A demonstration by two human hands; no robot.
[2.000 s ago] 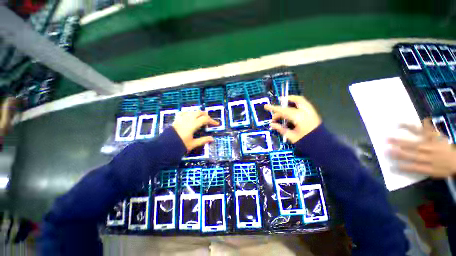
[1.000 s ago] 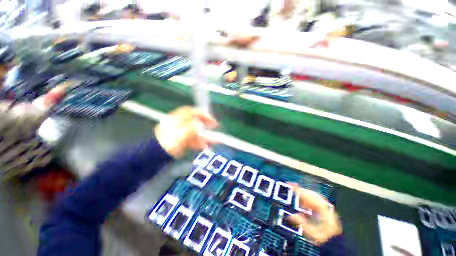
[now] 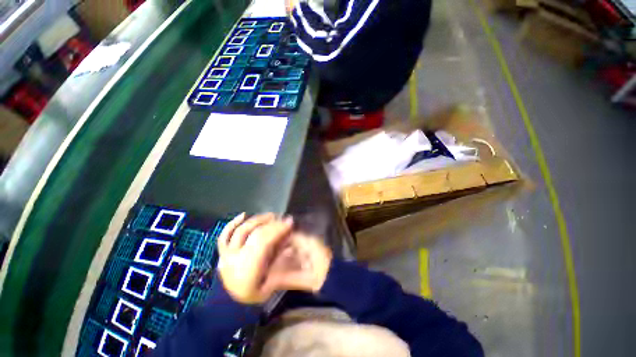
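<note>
The black tray (image 3: 193, 277) of blue-and-white housings lies on the dark green bench at lower left, cut off by the bottom edge. A white-framed housing (image 3: 173, 276) lies sideways in its middle row. My left hand (image 3: 245, 256) is over the tray's right edge, fingers curled. My right hand (image 3: 307, 261) is up against it, just right of the tray. Both hands are blurred and overlap, so I cannot tell whether anything is between them. No tweezers show.
A white paper sheet (image 3: 240, 138) lies beyond the tray, and a second tray of housings (image 3: 252, 70) lies past it. A person in a dark jacket (image 3: 373, 59) is beside that tray. An open cardboard box (image 3: 432, 183) with white bags stands on the floor at right.
The view has swung to the right, bringing the floor, the box and the person into sight. My hands were apart over the tray and are now together at its right side.
</note>
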